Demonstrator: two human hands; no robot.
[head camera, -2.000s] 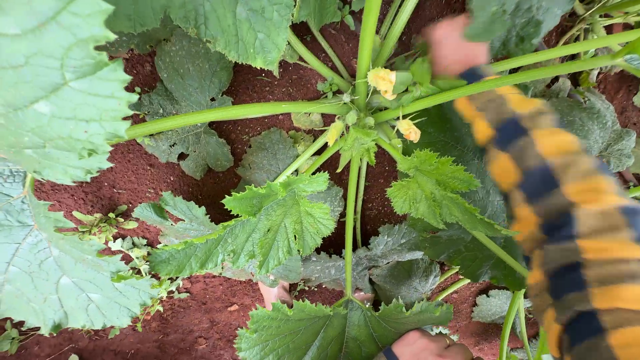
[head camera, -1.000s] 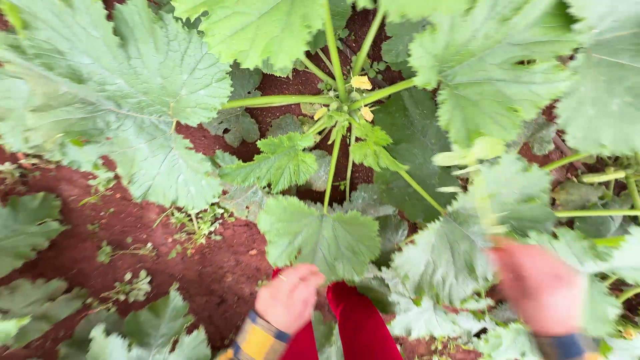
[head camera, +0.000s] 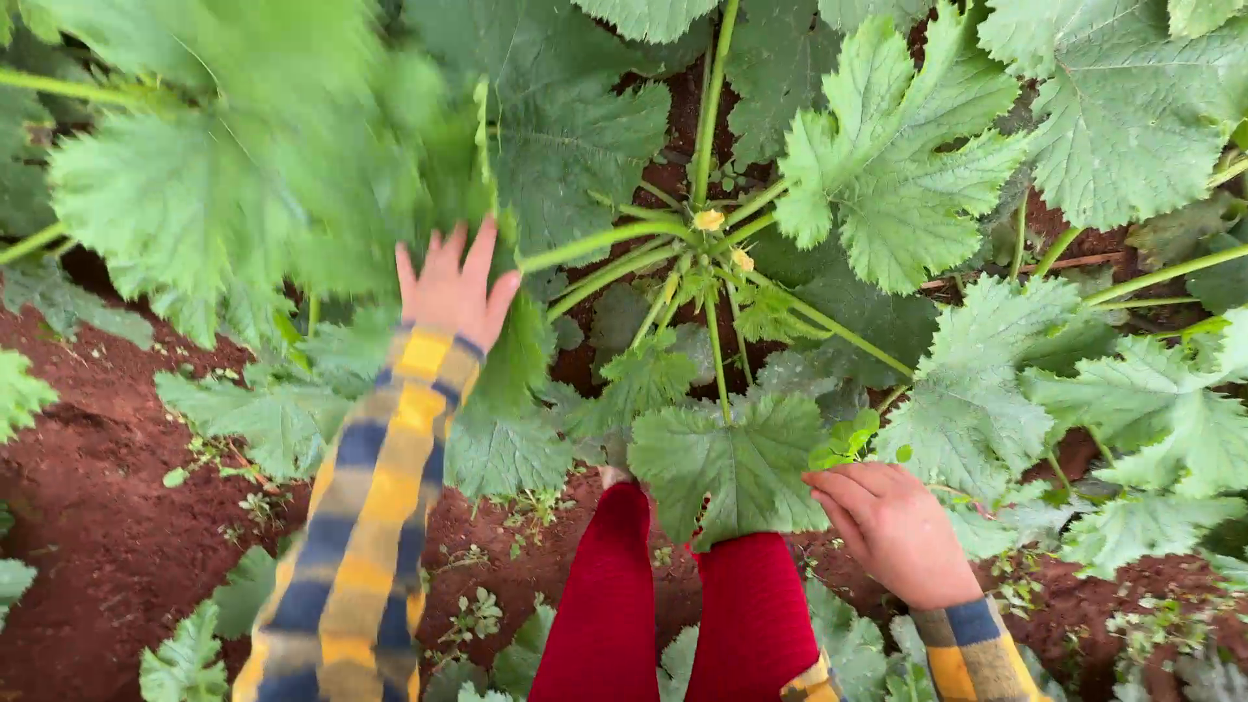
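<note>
My left hand (head camera: 453, 288) has its fingers spread against a large squash leaf (head camera: 263, 185), which is blurred by motion. Closed around a small bright green weed sprig (head camera: 846, 439), my right hand (head camera: 897, 526) is beside the lobed leaf (head camera: 731, 463) at the front of the plant. Between and beyond the hands is the squash plant's crown (head camera: 704, 249), where thick green stems meet, with small yellow blossoms (head camera: 710, 220) on it. How the sprig sits in the fingers is partly hidden.
Broad squash leaves (head camera: 897, 166) spread on all sides. My legs in red trousers (head camera: 600, 595) stand at the bottom centre on reddish soil (head camera: 97, 507). Small weeds (head camera: 478, 619) grow from the soil, and more stems (head camera: 1170, 278) reach in from the right.
My left hand has moved from in front of my legs out to the large leaf on the left. My right hand has come nearer the front leaf.
</note>
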